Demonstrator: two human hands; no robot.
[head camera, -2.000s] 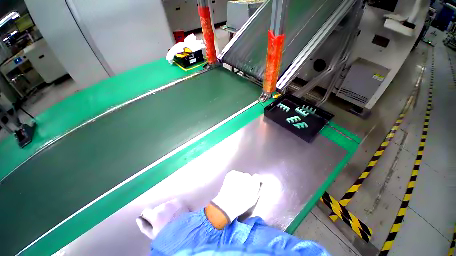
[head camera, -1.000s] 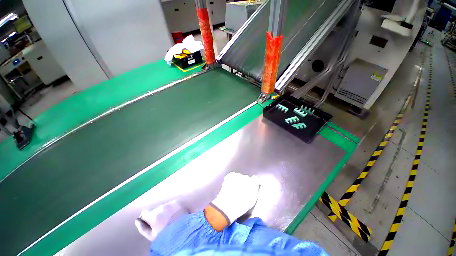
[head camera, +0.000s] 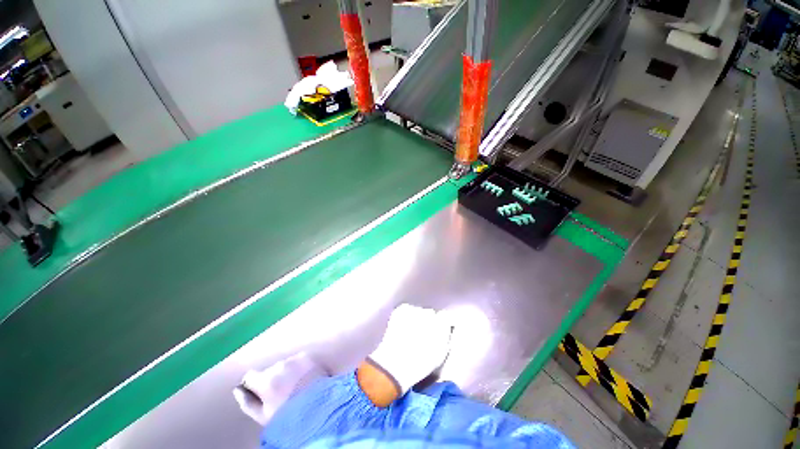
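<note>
My forearms in blue sleeves look crossed at the near edge of the steel bench plate (head camera: 517, 302). My left hand (head camera: 410, 345), in a white glove, lies over the plate at bottom centre, fingers together, with a bare strip of wrist behind it. Nothing shows in it. My right hand (head camera: 279, 382), in a white glove, lies to the left, partly hidden by the sleeve. Its fingers are not clear and no object shows in it. No circuit board or carrier is in view.
A black tray (head camera: 544, 231) with pale green E-shaped pieces sits at the plate's far right corner. A green conveyor belt (head camera: 237, 237) runs alongside; a sloped conveyor (head camera: 526, 44) rises beyond orange-red wrapped posts (head camera: 473, 110). A black box (head camera: 325, 107) with white cloth stands beyond the belt.
The view has shifted very slightly. My hands have stayed in nearly the same place, and the belt surface and tray look the same.
</note>
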